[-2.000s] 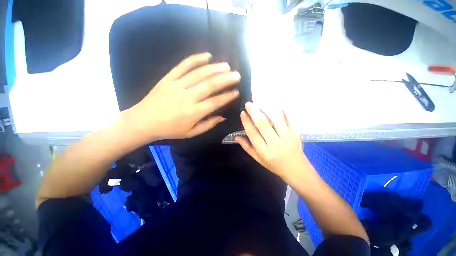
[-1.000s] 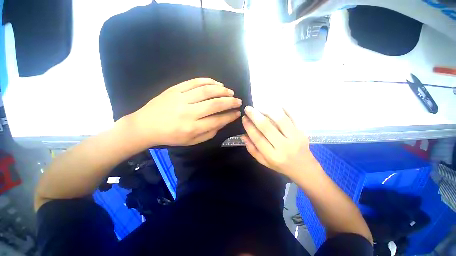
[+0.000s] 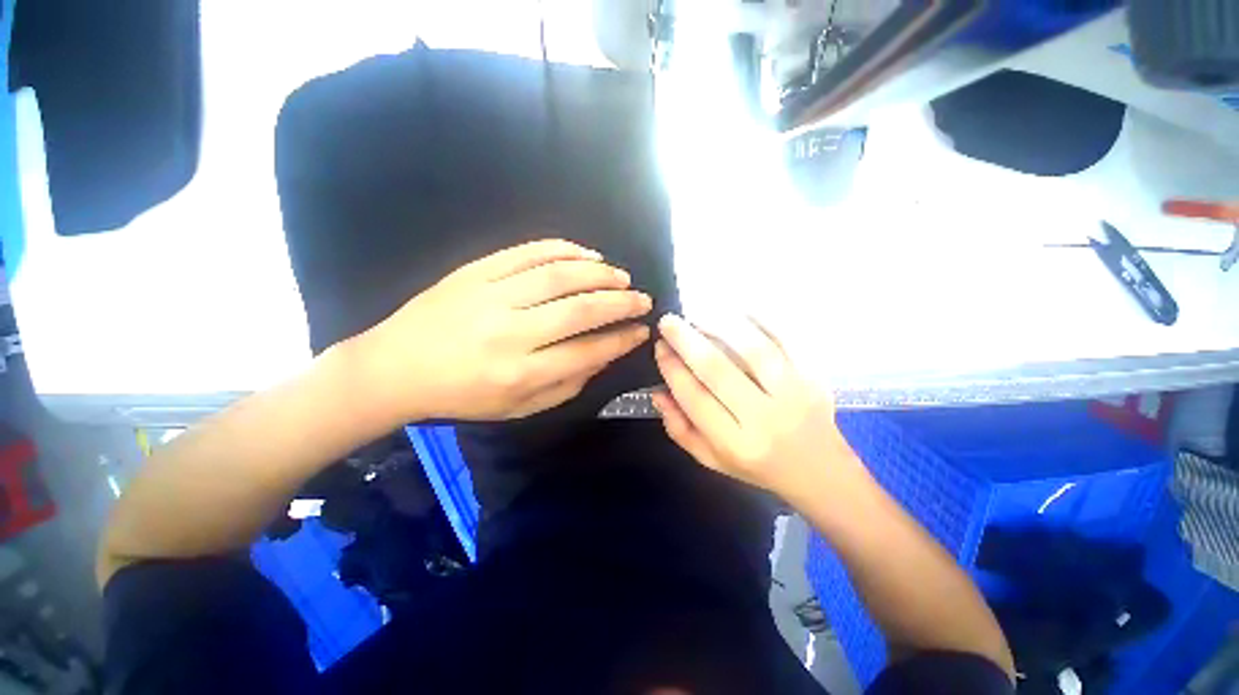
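A dark fabric panel (image 3: 462, 170) lies flat on the white machine table, its near part hanging over the front edge and blending with the dark clothing. My left hand (image 3: 510, 333) lies flat on the panel near its right edge, fingers close together. My right hand (image 3: 741, 401) is at the panel's right edge, fingertips almost touching my left fingertips; its thumb and finger seem to pinch the cloth edge. The needle area (image 3: 662, 41) at the panel's far right corner is blurred by glare.
The machine head (image 3: 951, 54) overhangs the upper right. Dark cut pieces lie at upper left (image 3: 109, 122) and upper right (image 3: 1033, 122). Black thread snips (image 3: 1135, 276) and a red-orange handled tool (image 3: 1198, 211) lie at right. Blue crates (image 3: 1006, 462) stand below.
My left hand has moved nearer to the front edge, its fingers closer together, and my right hand meets it at the cloth edge. The view has tilted, showing more of the machine head.
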